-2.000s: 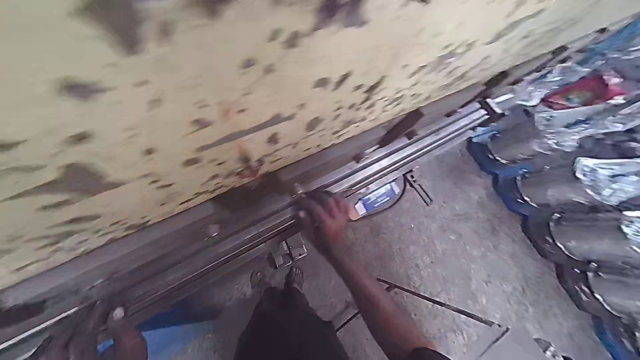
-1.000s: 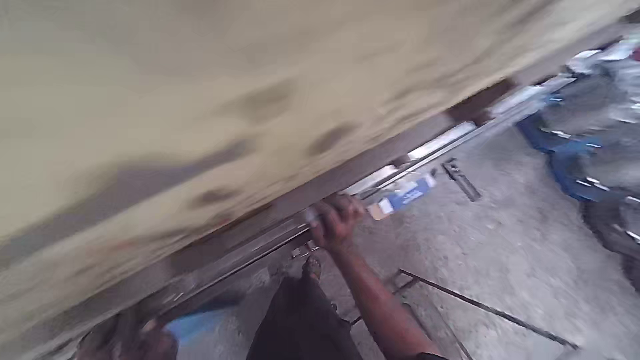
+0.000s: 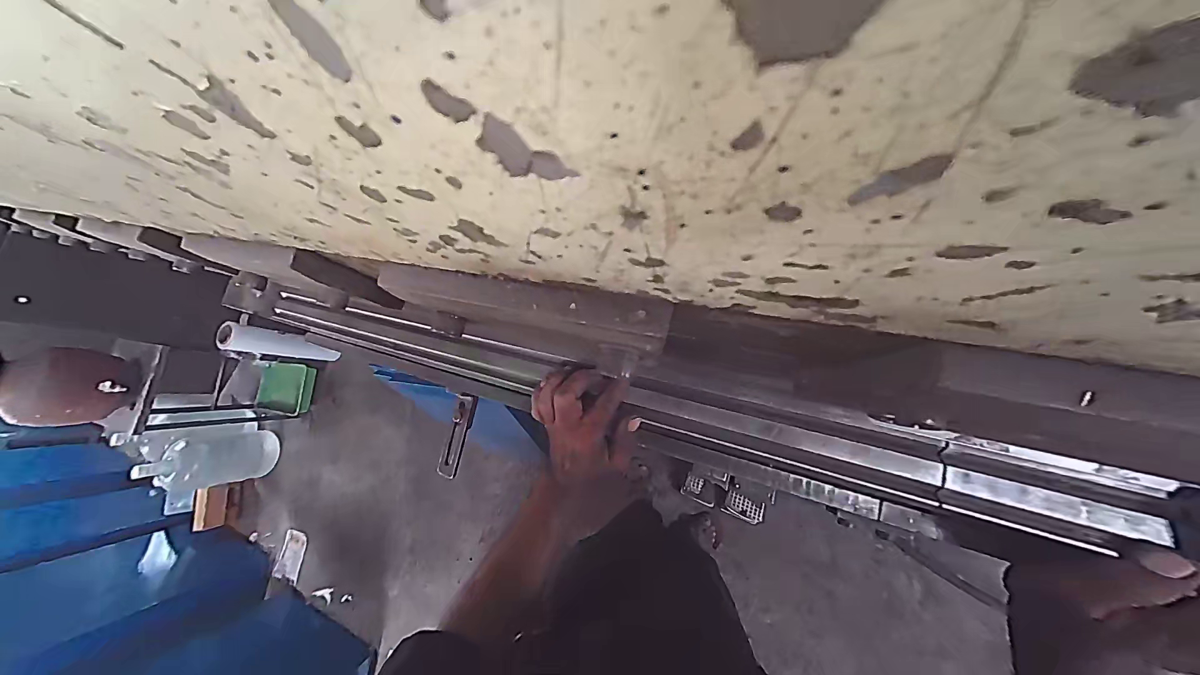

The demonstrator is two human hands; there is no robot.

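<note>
My left hand (image 3: 581,417) is at the middle of a long grooved metal bed (image 3: 797,431), its fingers curled over the front edge. At the right edge of the view, my right hand (image 3: 1139,581) is partly cut off, with its thumb by the end of the front metal strip; its other fingers are not clear. Above both hands spans a large cream-painted machine panel (image 3: 656,159) with chipped grey patches. Clamp-like metal blocks (image 3: 525,305) line its lower edge, close over the bed.
Foot pedals (image 3: 742,503) are on the floor below the bed. To the left are a clear plastic bottle (image 3: 234,459), a green container (image 3: 289,389), a white tube (image 3: 277,342), a rounded brown object (image 3: 66,384) and blue metal parts (image 3: 187,600). A slotted metal piece (image 3: 457,438) is near the bed.
The view has swung far to the left along the machine. Both hands remain by the bed. The blue-and-white item near my right hand in the earlier frames is out of view.
</note>
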